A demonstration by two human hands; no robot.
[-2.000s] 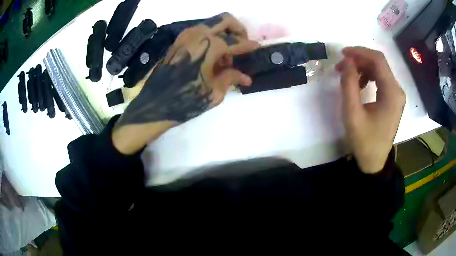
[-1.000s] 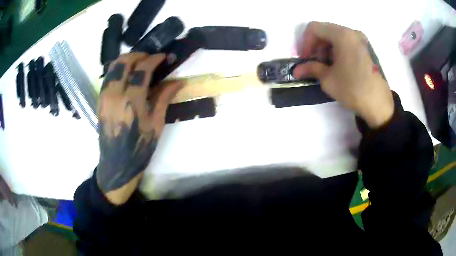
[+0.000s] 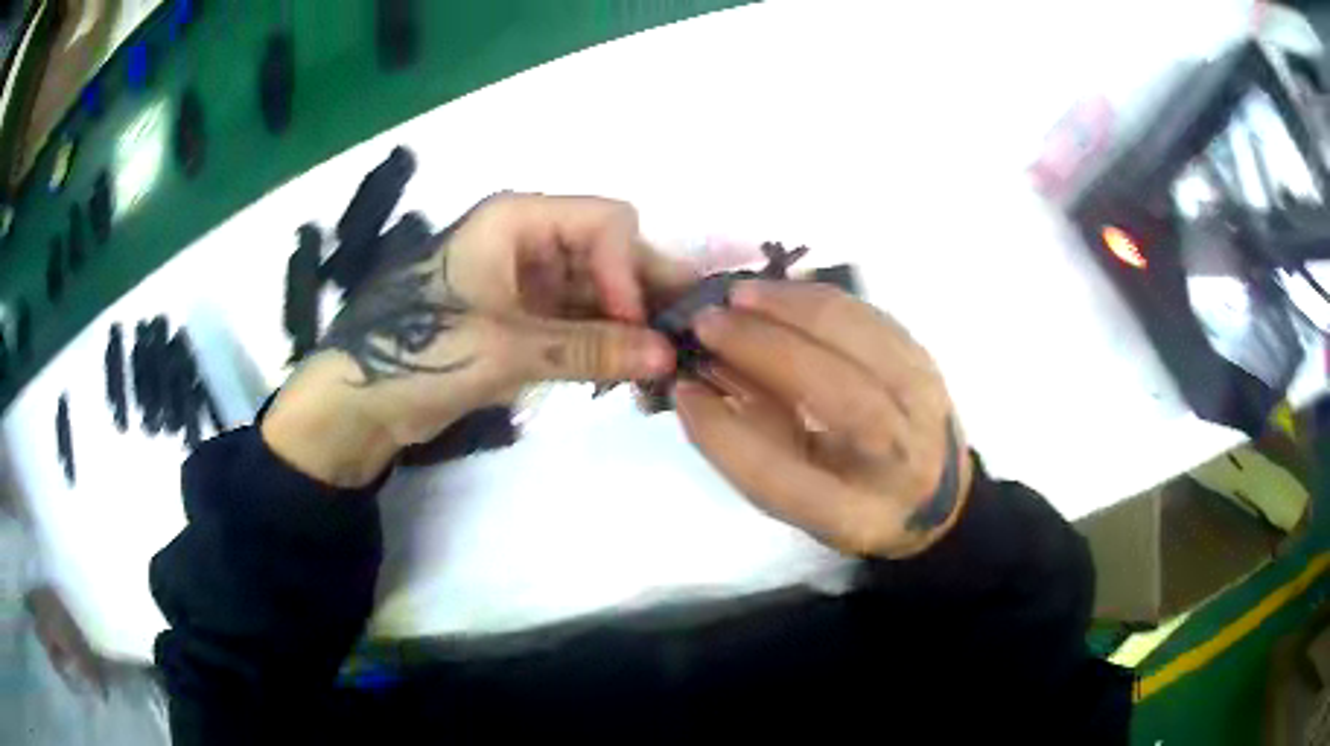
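My left hand (image 3: 511,299) and my right hand (image 3: 824,401) meet in the middle of the view. Both hold a dark unit (image 3: 686,321) between their fingertips. The unit is blurred and mostly covered by the fingers, so its exact shape and any disc in it are hidden. A dark piece sticks out above my right fingers. Several black housings (image 3: 372,211) lie on the white table to the left, behind my left hand. A black block (image 3: 464,434) shows below my left wrist.
Slim black units (image 3: 158,376) lie at the left. A black box (image 3: 1189,292) with a red light and a pink piece (image 3: 1075,146) stand at the right. A green belt (image 3: 234,110) carries dark units. A cardboard box (image 3: 1123,561) is below the table edge.
My hands were apart and have come together at the centre. My left hand left the housings and now grips the unit with my right hand. The view has shifted, showing more belt.
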